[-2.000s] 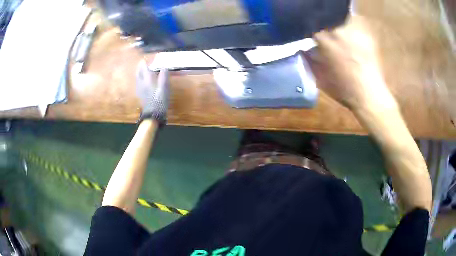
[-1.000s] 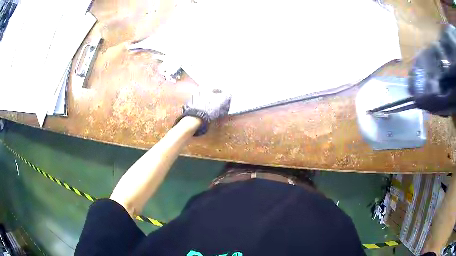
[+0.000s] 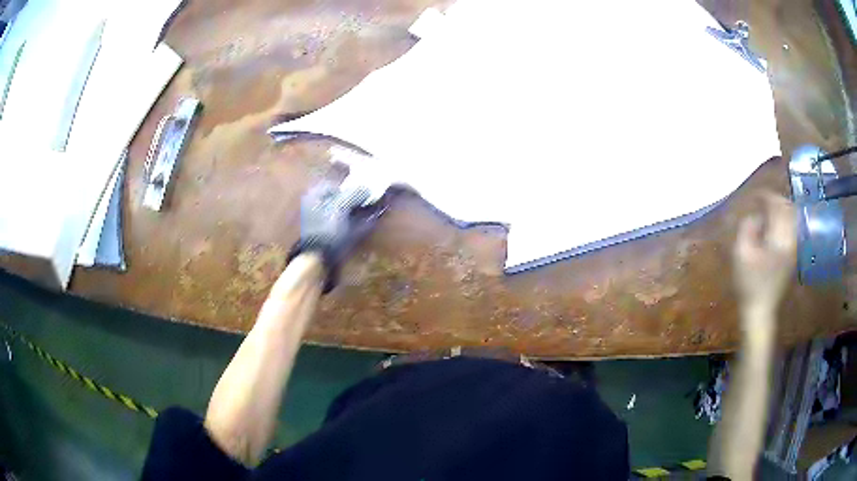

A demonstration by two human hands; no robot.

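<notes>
A cut stack (image 3: 601,122) with white paper on top and thin grey-blue cloth edges lies in front of me. Its lower left edge has a notch. My left hand (image 3: 343,207), in a grey mesh glove, is blurred at this edge; its fingers are unclear and whether it grips anything cannot be told. My right hand (image 3: 766,240) is bare and blurred, right of the stack and just left of the cutter's base plate (image 3: 819,225). Its fingers look curled. The cutter's motor body is out of the picture.
A silver oblong metal piece (image 3: 171,155) lies on the brown table (image 3: 395,310) at the left. Beyond it, more white-topped stacks (image 3: 56,178) reach the table's left front edge. A small metal clamp (image 3: 740,42) is at the stack's upper right edge.
The cutter has moved right, mostly out of view. My right hand has come into view, off the cutter. My left hand has shifted left, and the stack's notched lower left edge now shows.
</notes>
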